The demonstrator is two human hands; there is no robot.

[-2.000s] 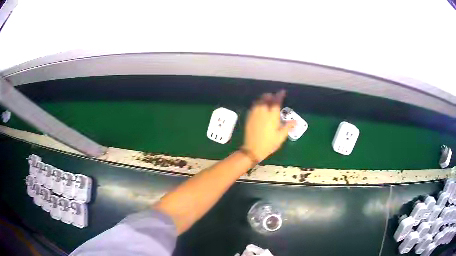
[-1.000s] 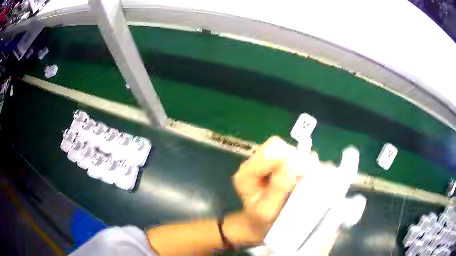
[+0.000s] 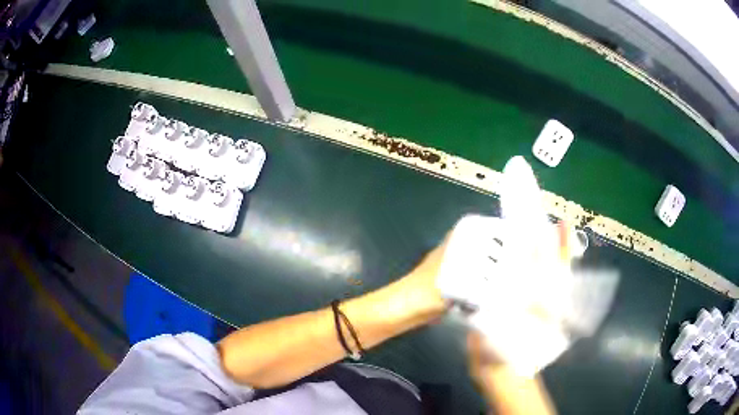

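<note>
My left hand [image 3: 431,280], with a dark band on the wrist, holds a white adapter [image 3: 468,261] above the bench; its fingers are mostly hidden behind the adapter. The adapter's slotted face shows. My right hand [image 3: 496,363] comes up from the bottom edge, mostly covered by a bright white cloth [image 3: 531,320] against the adapter's right side. The cloth is overexposed and blurred, so its edge with the adapter and the right fingers cannot be told apart. A white finger-like tip points up from it.
Two tight rows of adapters [image 3: 190,170], pins up, lie on the bench at left. More adapters [image 3: 709,357] cluster at far right. Single adapters [image 3: 553,143] lie on the green belt [image 3: 389,89] beyond the spotted rail [image 3: 340,130]. A grey upright [image 3: 255,61] stands at the rail; a blue object [image 3: 162,312] is below left.
My left hand has come back from the belt and holds an adapter over the bench. My right hand with the cloth has come into view. The view has turned left and downward.
</note>
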